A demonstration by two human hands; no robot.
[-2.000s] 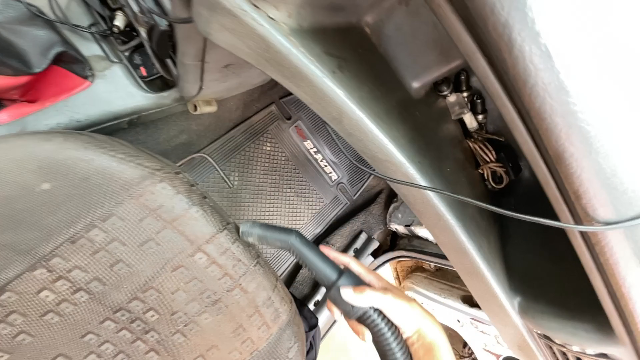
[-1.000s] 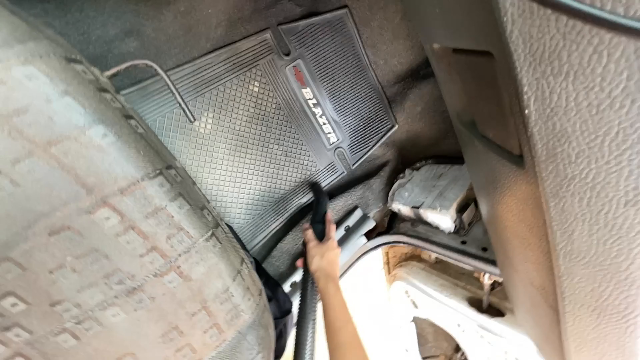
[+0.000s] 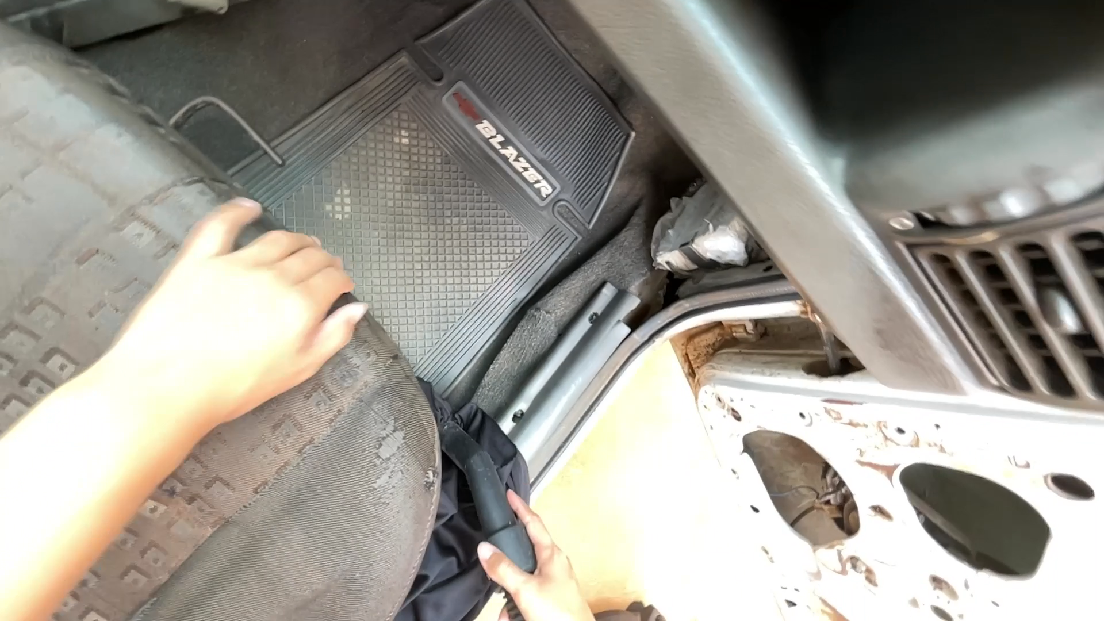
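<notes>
My left hand (image 3: 259,315) rests on the front edge of the fabric car seat (image 3: 285,483), fingers bent over the rim. At the bottom centre, my right hand (image 3: 539,569) is closed around a black vacuum cleaner hose wand (image 3: 492,492). The wand's angled tip lies against dark cloth (image 3: 457,552) beside the seat, and its suction opening is hidden. Beyond the seat lies a black rubber floor mat (image 3: 397,224) with a raised model badge. A bent metal bar (image 3: 228,116) sticks out from under the seat over the mat.
A grey sill trim (image 3: 569,354) runs along the door opening. A bundle in crumpled plastic (image 3: 703,233) sits in the footwell corner. The dashboard edge (image 3: 742,147) and an air vent (image 3: 1018,302) stand at right, above a bare metal door (image 3: 862,474) with large holes.
My left hand has come into view onto the seat edge. My right hand has moved with the wand from near the mat's edge back beside the seat. The view has shifted.
</notes>
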